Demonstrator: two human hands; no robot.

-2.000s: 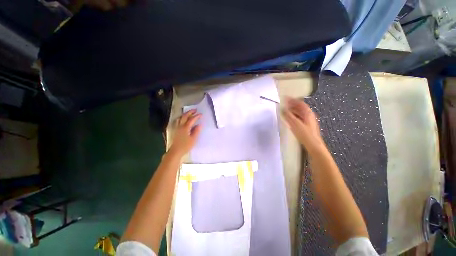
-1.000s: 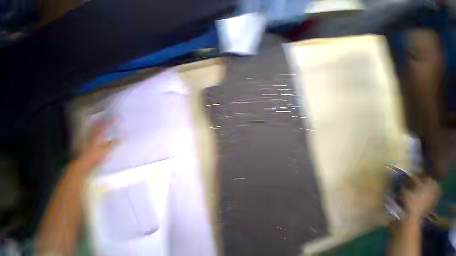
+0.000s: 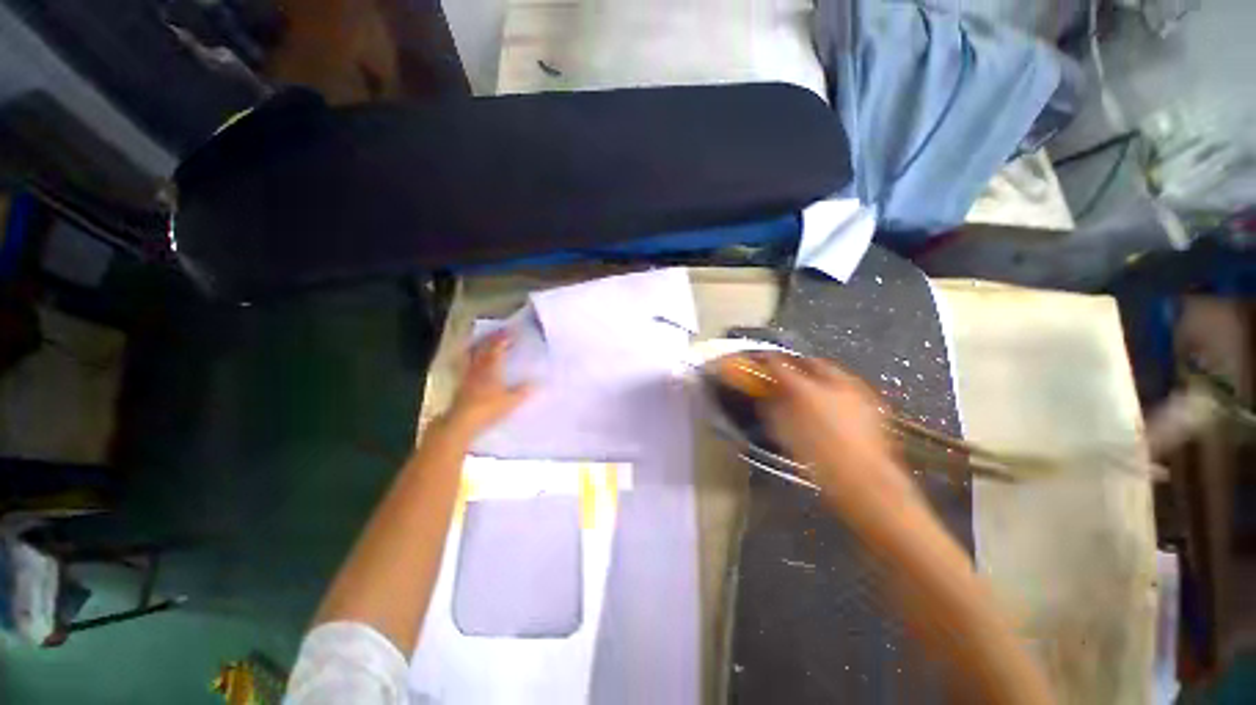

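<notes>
My right hand (image 3: pixel 829 420) is closed on the orange-brown handle of the steam iron (image 3: pixel 744 400), slightly blurred. The iron's tip is at the right edge of the long lilac-white paper pattern piece (image 3: pixel 647 523). My left hand (image 3: pixel 485 388) rests on the paper's upper left edge, fingers spread. A smaller pale paper piece (image 3: pixel 613 320) lies over the top part, with a thin dark pen (image 3: pixel 672 325) at its right side. The white pocket template (image 3: pixel 599 551), with yellow tape and a rounded window, lies on the paper's lower part.
A dark speckled fabric panel (image 3: pixel 799 579) lies right of the paper on the cream table (image 3: pixel 1054 413). The iron's hose (image 3: pixel 964 452) runs right. A long black padded board (image 3: pixel 524 172) stands beyond the table, with light blue fabric (image 3: pixel 916 117) and a small white paper (image 3: pixel 836 237) beside it.
My right hand has gone to the table's right side, taken hold of the iron and brought it to the paper's edge. My left hand stays at the paper. The camera view has shifted.
</notes>
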